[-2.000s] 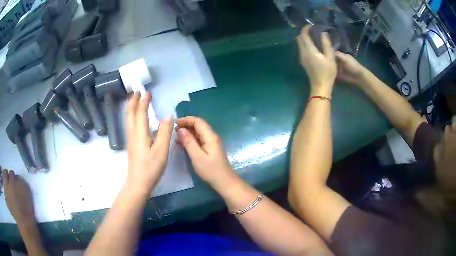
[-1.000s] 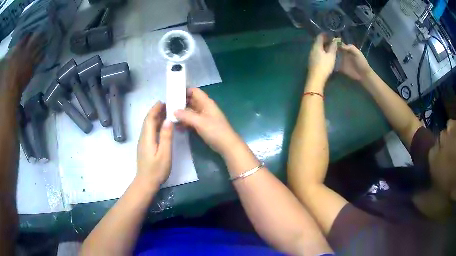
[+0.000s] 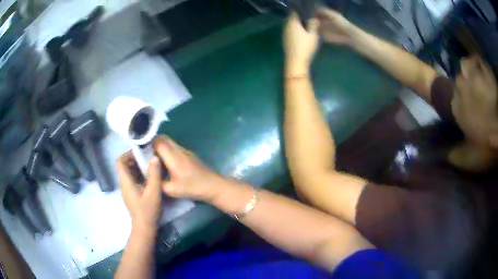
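A white hair dryer (image 3: 121, 115) is held upright over the white sheet, its round dark opening turned toward the right and toward me. My left hand (image 3: 141, 188) is closed around the left side of its handle. My right hand (image 3: 183, 171) grips the handle from the right, its fingers close to the head. The lower handle is hidden by my fingers. The picture is blurred, so no small part at the fingertips can be made out.
Several grey hair dryers (image 3: 98, 155) lie in a row on the white sheet (image 3: 82, 226) at left. More grey units (image 3: 57, 95) lie behind. At right, a neighbour's arms (image 3: 308, 125) reach over the green bench top (image 3: 245, 98), holding a dark object. Another arm shows at lower left.
The white hair dryer was first lying by the grey ones, then held flat-on to view. Now its head is tilted and turned, and both hands sit higher on the handle. The view has shifted.
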